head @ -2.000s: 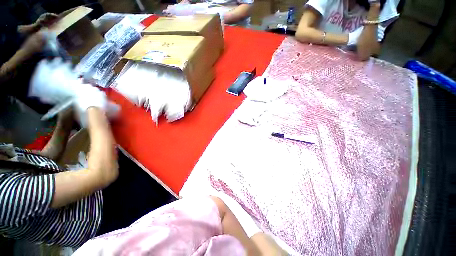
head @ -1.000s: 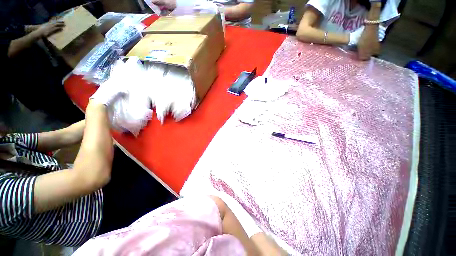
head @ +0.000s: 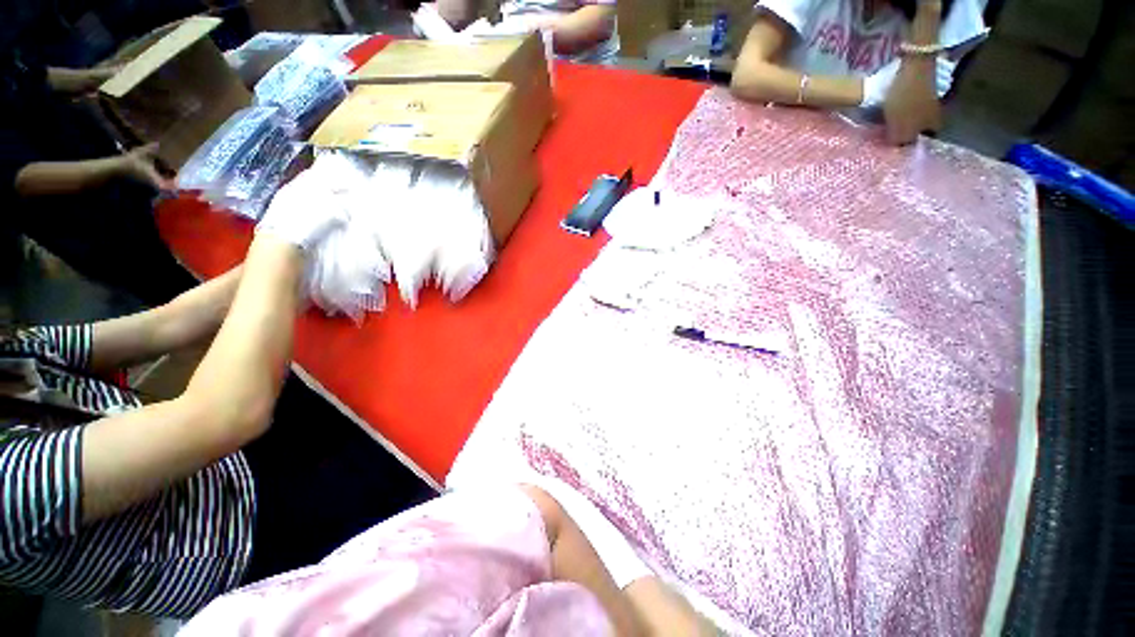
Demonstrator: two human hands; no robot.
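Neither of my hands can be made out. A pink sleeve (head: 411, 566) and part of a bare forearm (head: 579, 560) show at the bottom edge, with a white strip, perhaps glove or cover edge, beside them. Pink and white bubble wrap padding (head: 871, 373) lies in front of me. A dark and white marker pen (head: 726, 340) lies on it. A small white pile, perhaps cloths or gloves (head: 653, 218), lies near its left edge. A black slab, perhaps a phone (head: 597, 203), rests on the red table cover (head: 411, 373).
At left, a worker in a striped top puts a white-gloved hand (head: 299, 205) at white bags (head: 423, 230) spilling from a carton (head: 504, 149). Clear bagged parts (head: 243, 156) lie beyond. Another worker leans on the far edge. A dark mesh conveyor (head: 1089, 436) runs at right.
The striped worker's gloved hand has moved right, to the bags at the carton mouth. The open carton at far left has shifted and tilted. My sleeve and the padding look unchanged.
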